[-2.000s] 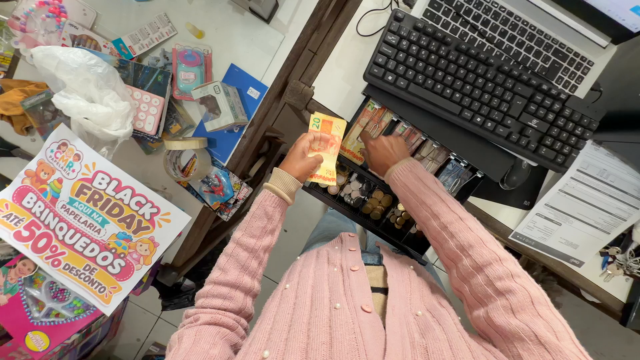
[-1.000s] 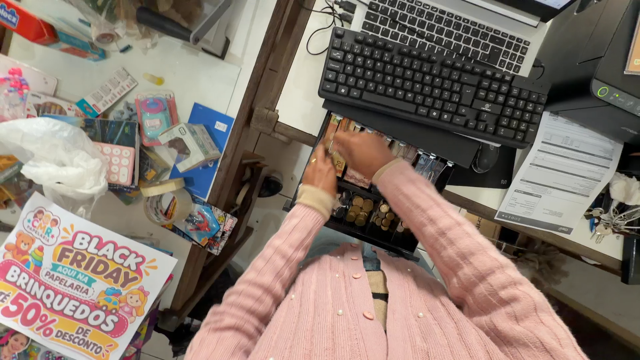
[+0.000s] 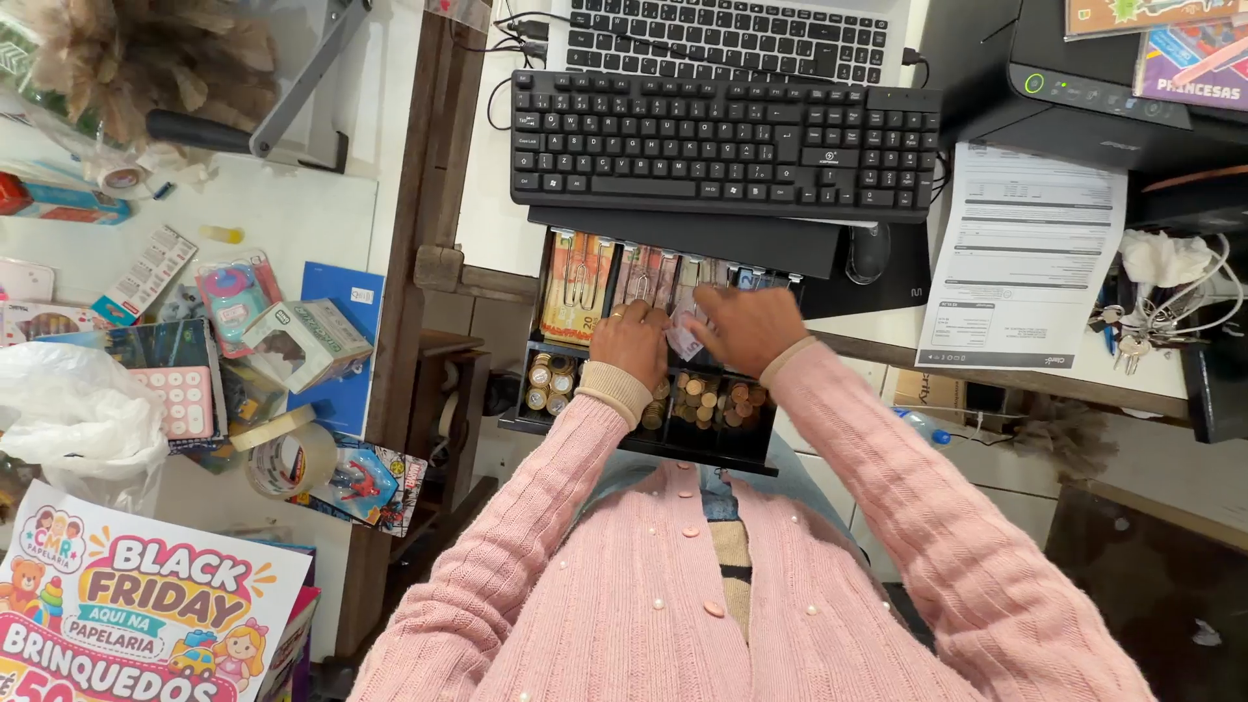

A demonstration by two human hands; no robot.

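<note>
A black cash drawer (image 3: 702, 444) stands pulled out below the keyboard, with banknotes under wire clips at the back and coins in front. Orange-yellow banknotes (image 3: 575, 288) lie in its leftmost slot. My left hand (image 3: 631, 343) rests over the second note slot, fingers bent down; whether it grips a note is hidden. My right hand (image 3: 749, 327) holds a pale purple banknote (image 3: 688, 336) by its edge, over the middle slots. Coins (image 3: 551, 380) fill the front left cup, and copper-coloured coins (image 3: 741, 402) lie in the front right one.
A black keyboard (image 3: 721, 146) overlaps a laptop (image 3: 731, 39) behind the drawer. To the right are a mouse (image 3: 867, 254), a printed sheet (image 3: 1029, 253), keys (image 3: 1131, 346) and a printer (image 3: 1063, 97). Packaged goods, tape rolls (image 3: 292, 458) and a paper cutter (image 3: 302, 88) occupy the left table.
Two seconds ago my left hand held orange-yellow notes left of the drawer; now it is over the second note slot. A pale purple note now shows at my right hand. The view has shifted.
</note>
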